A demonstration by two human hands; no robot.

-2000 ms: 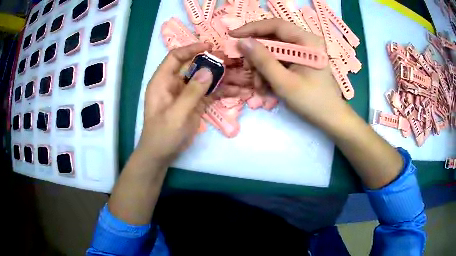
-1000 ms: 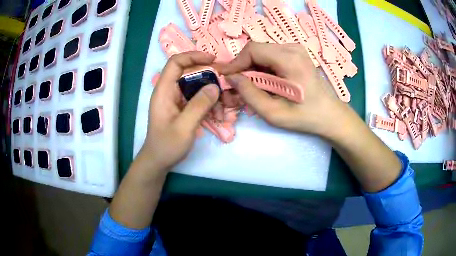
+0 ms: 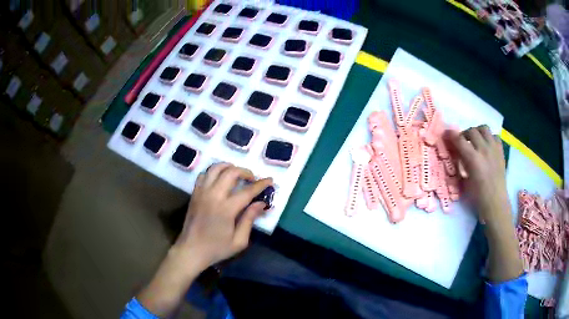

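Observation:
My left hand (image 3: 221, 215) is at the near right corner of the foam tray (image 3: 215, 163), its fingers on a dark-screened watch body (image 3: 266, 197). The hand covers part of it, and no strap shows on it. The tray holds rows of watch bodies with black screens and pink rims. My right hand (image 3: 483, 165) is at the right edge of the pile of long pink strap pieces (image 3: 408, 156), fingers bent and slightly blurred; whether it grips a strap is unclear.
A white foam sheet (image 3: 399, 252) lies under the long straps. Short strap pieces (image 3: 543, 233) are piled at the right. Yellow tape (image 3: 372, 61) marks the green bench. A pink-red strip (image 3: 163, 56) runs behind the tray. Stacked cartons (image 3: 43, 43) are at the far left.
The view has swung left. My hands have parted: the left is now at the tray with a watch body, the right at the strap pile. The strap held earlier is no longer visible in my right hand.

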